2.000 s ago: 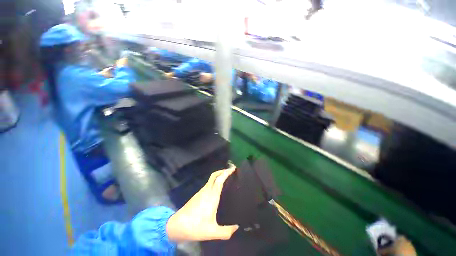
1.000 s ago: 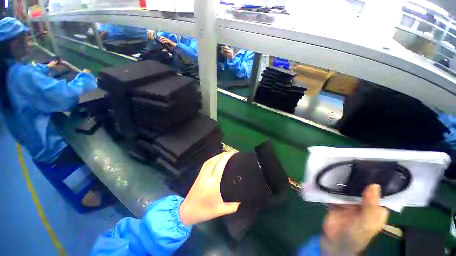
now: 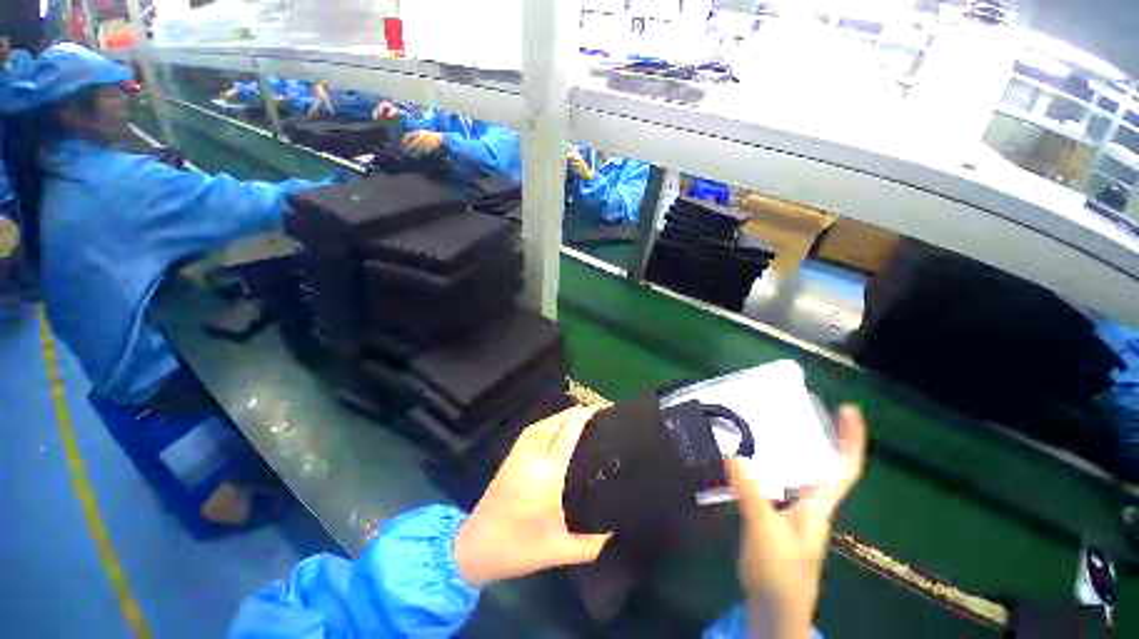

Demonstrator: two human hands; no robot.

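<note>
My left hand (image 3: 531,506) grips a matte black sleeve (image 3: 625,474) with a small pale mark on its face. My right hand (image 3: 793,531) holds a white rectangular packet (image 3: 787,431) with a coiled black cable (image 3: 737,431) on it. The packet's left end is at the sleeve's right end, and part of the cable coil is hidden there. How far the packet sits inside the sleeve cannot be told.
Tall stacks of black sleeves (image 3: 437,287) stand on the bench (image 3: 269,412) at left. A green belt (image 3: 924,512) runs beyond its worn edge. A white shelf post (image 3: 541,162) rises behind the stacks. A person in blue (image 3: 113,237) reaches in at left. Another bagged cable (image 3: 1097,577) lies far right.
My right hand has moved left with the white packet, bringing it from apart to against the black sleeve. My left hand still grips the sleeve. The person at left has stretched an arm toward the stacks.
</note>
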